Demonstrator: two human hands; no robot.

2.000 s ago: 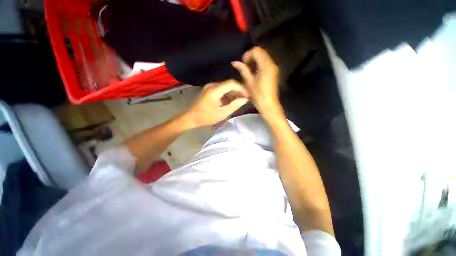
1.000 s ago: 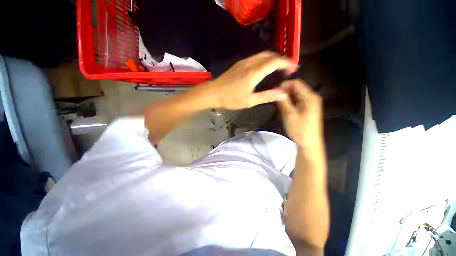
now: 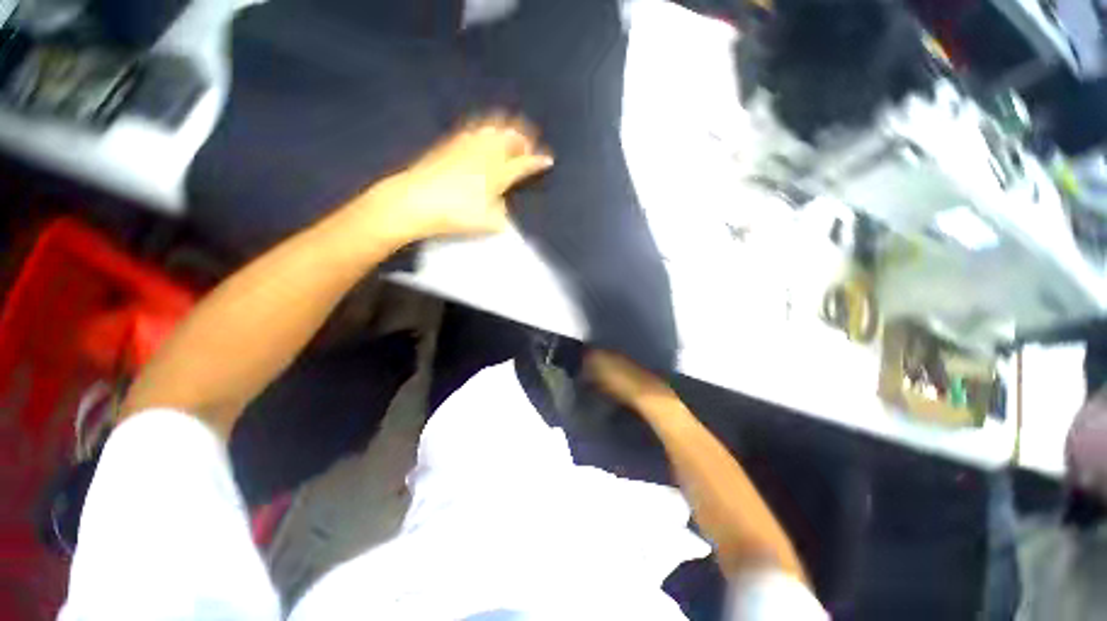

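Dark fabric panels [image 3: 328,103] lie on the white table [image 3: 710,243]. A narrow dark length [image 3: 613,255] runs down over its front edge. My left hand [image 3: 480,176] is over the dark cloth, blurred, with thumb and fingers apart and nothing clearly held. My right hand [image 3: 617,374] is low at the table's front edge, by the lower end of the narrow dark cloth. Its fingertips are blurred and partly hidden, so a grip cannot be made out.
A red crate [image 3: 79,297] is at lower left. A pale sewing machine [image 3: 941,224] stands at right, near yellow-handled scissors [image 3: 852,306] and a small brown box [image 3: 937,374] of mixed items. Part of a person [image 3: 1088,443] shows at the far right edge.
The view has swung from the red crate to the table, and the crate now shows at lower left. My hands, close together before, are apart, the left over the cloth.
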